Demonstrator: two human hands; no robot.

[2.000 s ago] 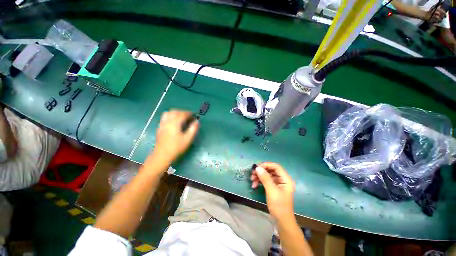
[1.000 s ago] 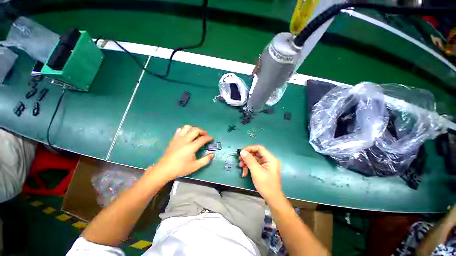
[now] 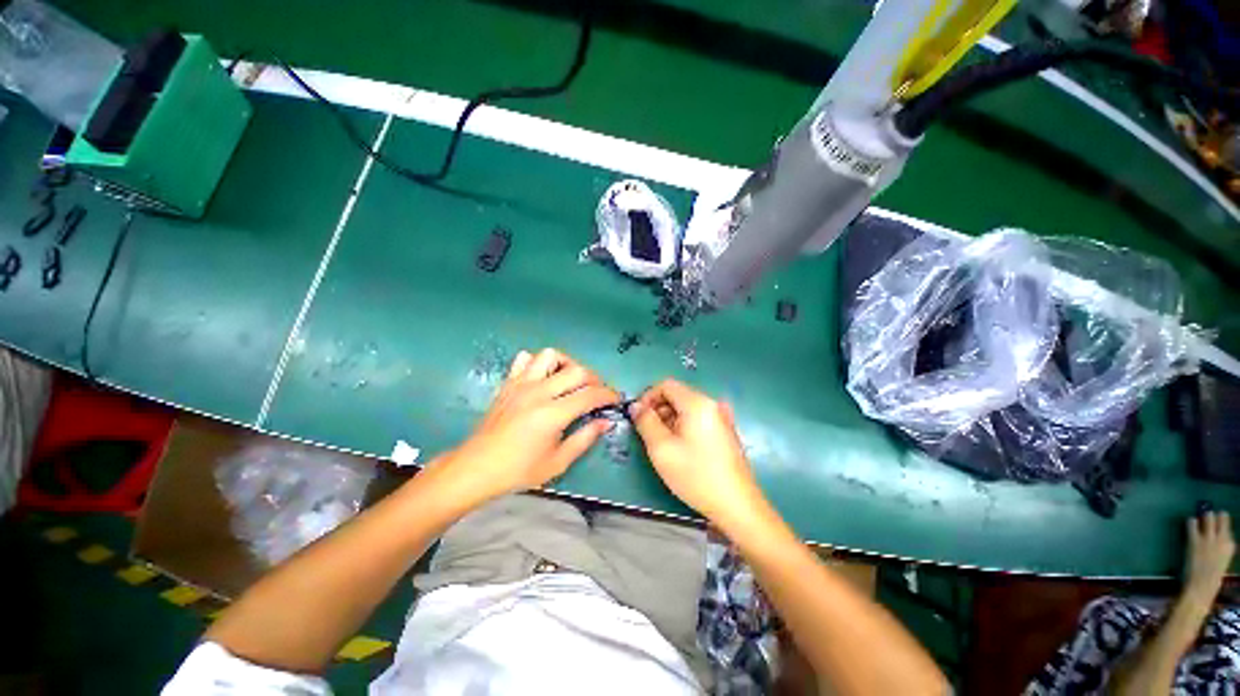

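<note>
My left hand and my right hand meet low over the green bench near its front edge. A small dark housing is held in the fingertips of my left hand, partly hidden by the fingers. My right fingertips touch its right end; whether they hold a separate small part is hidden. Another black housing lies on the bench beyond my left hand. The silver-grey electric screwdriver hangs tilted, its tip near small dark bits.
A white round container stands left of the driver. A clear plastic bag of black parts lies right. A green fixture and several black parts are at left. A black cable crosses behind. Another person's hand rests at the right edge.
My left hand has picked up the housing from the bench, and my right hand has closed in against it. The driver has swung, its top leaning further right. Another person's hand now shows at right.
</note>
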